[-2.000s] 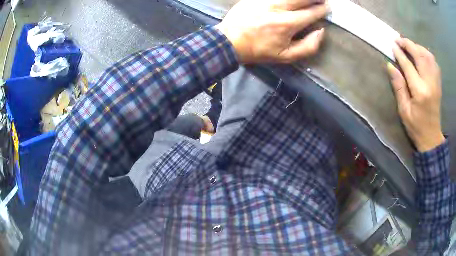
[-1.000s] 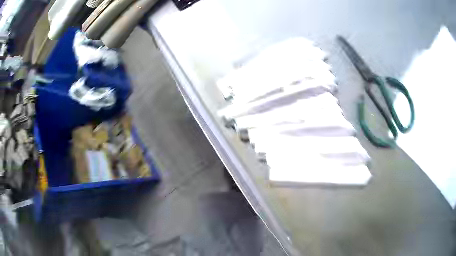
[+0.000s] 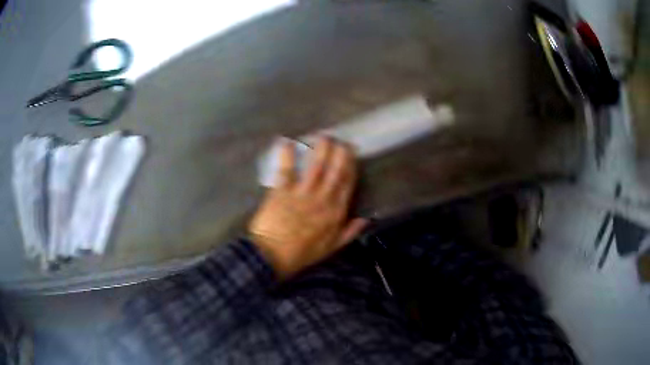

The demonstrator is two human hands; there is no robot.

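Observation:
A white folded strip (image 3: 388, 128) lies slanted on the grey pressing table (image 3: 235, 100). A pale rounded end, seemingly of the template, sticks out at its right. My left hand (image 3: 306, 207) lies palm down over the strip's left part, with fingertips on it and the thumb spread to the right. My right hand is not in view. The image is blurred, and what lies under the left fingers is hidden.
Finished white strips (image 3: 78, 196) lie fanned near the table edge at left. Green-handled scissors (image 3: 89, 82) lie above them, beside a large white sheet (image 3: 167, 32). The iron (image 3: 574, 60), blurred, with red on it, is at the upper right.
The view has swung from the left floor bins and finished pile to the pressing area. My left hand has come back into view, now on the strip; two seconds ago both hands touched a white strip.

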